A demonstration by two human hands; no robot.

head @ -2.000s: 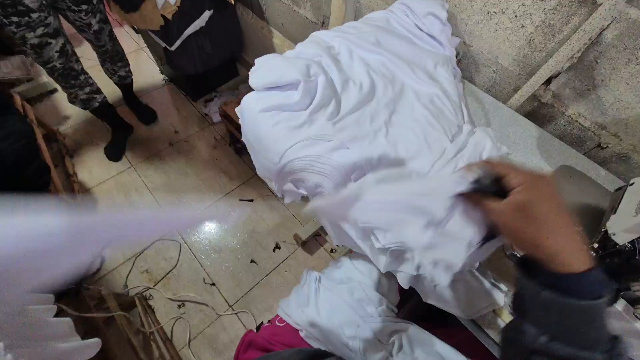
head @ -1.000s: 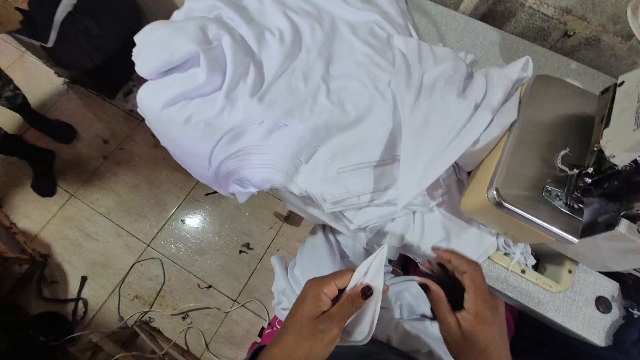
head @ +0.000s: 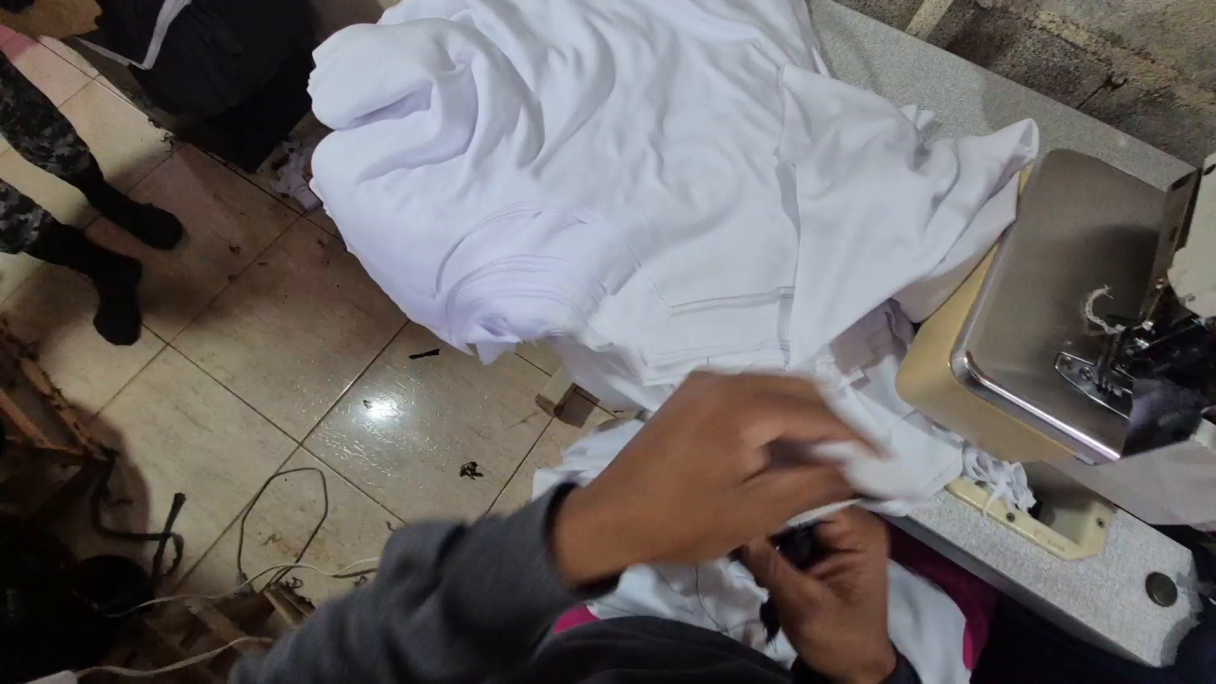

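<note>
My left hand (head: 712, 475), blurred, pinches an edge of white fabric (head: 883, 470) between thumb and fingers. Just below it, my right hand (head: 831, 598) curls around a small dark object (head: 796, 546), partly hidden, whose kind I cannot tell. A large heap of white fabric pieces (head: 589, 171) with stitched seams lies on the grey worktable beyond both hands. More white cloth (head: 665, 594) rests on my lap, under my forearms.
An industrial sewing machine (head: 1054, 313) with a metal plate stands at the right on the grey worktable (head: 1130, 560). A person's legs (head: 85, 209) are at the far left. Cables (head: 285, 494) and scraps lie on the tiled floor (head: 237, 380).
My left hand has moved up and across, over my right hand. One second ago it held a folded white piece beside the right hand. The view has shifted toward the sewing machine since the earliest frame.
</note>
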